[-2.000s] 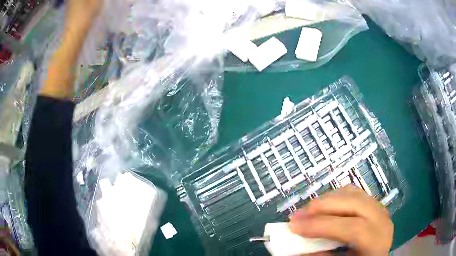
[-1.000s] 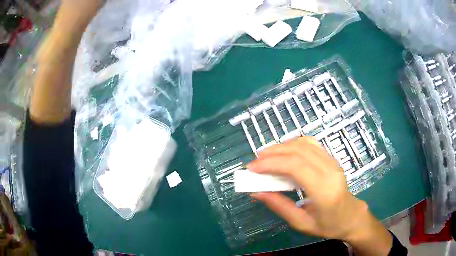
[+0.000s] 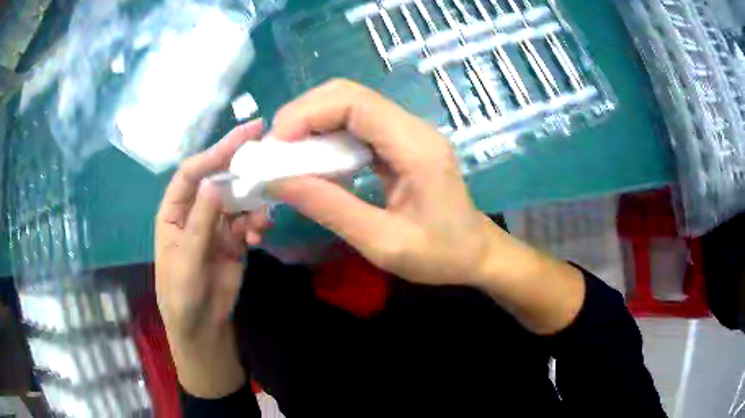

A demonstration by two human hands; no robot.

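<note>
My right hand (image 3: 392, 180) grips a thick white piece (image 3: 306, 159) between thumb and fingers, in front of my body at the table's near edge. My left hand (image 3: 204, 220) meets it from the left; its fingers pinch a small pale, shiny end at the piece's left tip. Fingers partly hide the contact, and it is blurred. The clear blister tray (image 3: 600, 98) with rows of white stemmed units lies on the green table beyond my right hand.
A parts tub (image 3: 184, 82) heaped with white pieces stands at upper left. A small white square (image 3: 244, 106) lies beside it. Stacked blister trays (image 3: 694, 106) stand at right. A red stool (image 3: 645, 253) shows below; more trays (image 3: 78, 343) at lower left.
My left hand has come down from the upper left to the white piece. My right hand has moved left, off the tray, with the piece. The view has tilted down towards my body.
</note>
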